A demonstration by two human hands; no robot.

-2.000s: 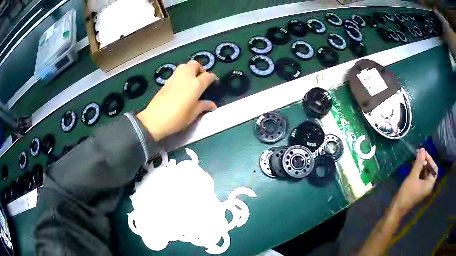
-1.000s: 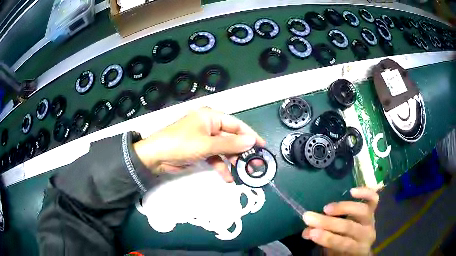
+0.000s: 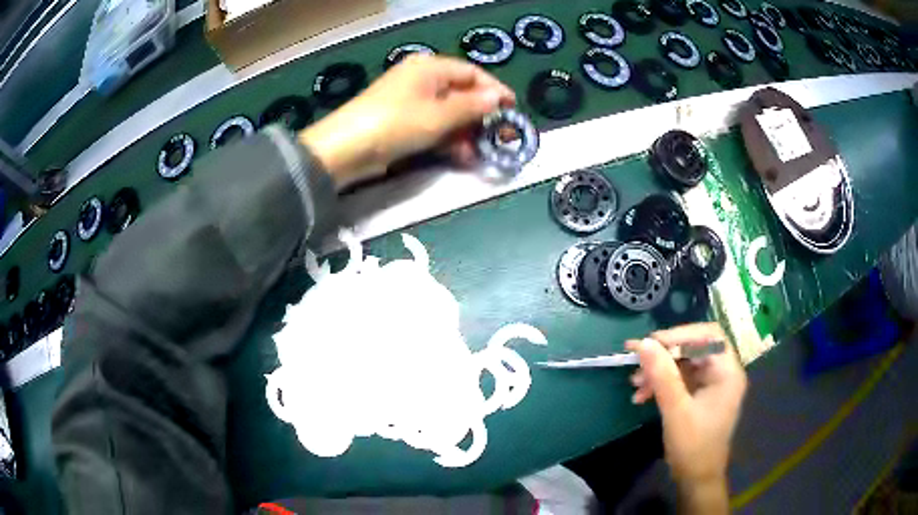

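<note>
My left hand holds a fitted ring by its left side, above the white border strip. The ring is black with a pale bluish C-shaped band and is slightly blurred. My right hand holds silver-grey tweezers, their tip pointing left, near the right edge of the white gasket pile. Nothing shows at the tweezer tip. The bright pile of C-shaped gaskets lies on the dark green surface between my arms, with some loose open rings at its right side.
Rows of black rings, some with pale bands, lie on the green belt beyond. Slotted discs are grouped at right beside the green sheet. An oval unit stands farther right. A cardboard box and clear case are beyond.
My left hand first reached over the belt, then held the fitted ring near the tweezers; now it has moved up and away with the ring. My right hand's tweezers are apart from the ring.
</note>
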